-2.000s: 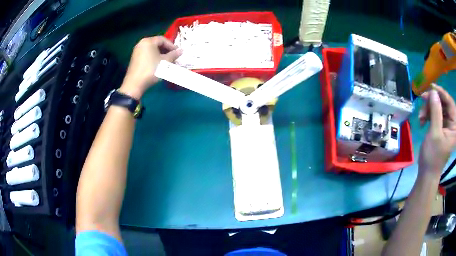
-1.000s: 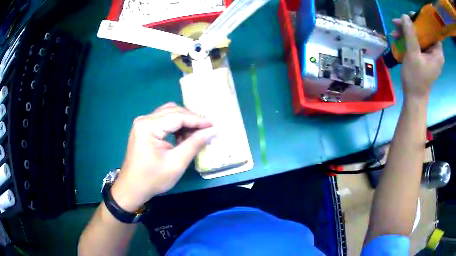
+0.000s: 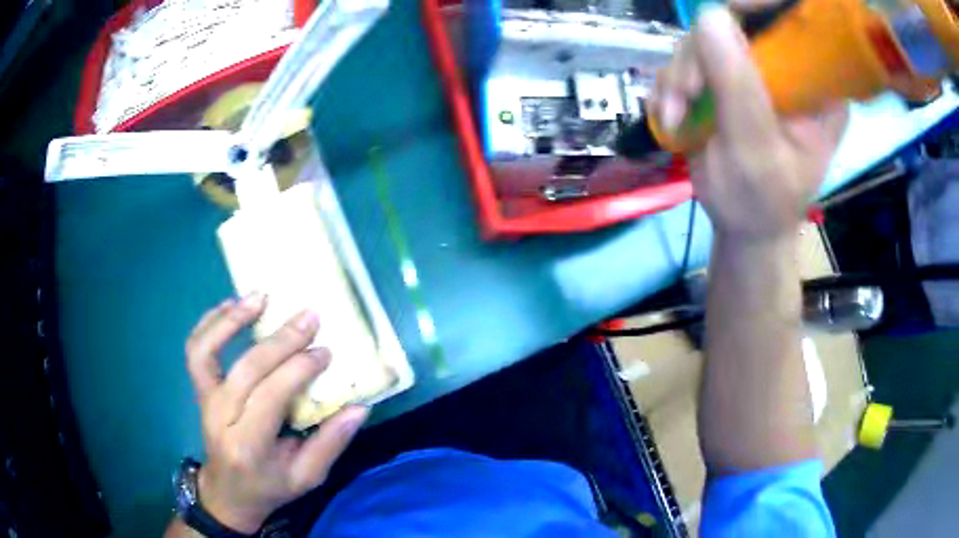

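Note:
The white three-arm plastic part (image 3: 147,154) lies on the fixture hub seat (image 3: 226,110), two arms spread and the third running under the cream block of the jig (image 3: 300,284). My left hand (image 3: 268,384) rests on the near end of the block, fingers spread. My right hand (image 3: 736,137) is closed around the orange electric screwdriver (image 3: 820,63). The screwdriver's dark tip is at the front of the white, blue-sided screw feeder (image 3: 531,126); whether it touches is unclear. Any screw is too small to tell.
A red parts bin (image 3: 95,79) full of small white pieces is at the upper left. The feeder stands in a red tray (image 3: 547,223). A green tape strip (image 3: 405,271) lies right of the jig. A metal flask (image 3: 847,307) and a yellow-ended tool (image 3: 875,426) are at lower right.
The view has shifted right. My left hand has come down from above the block onto its near end. My right hand has brought the screwdriver left to the feeder's front.

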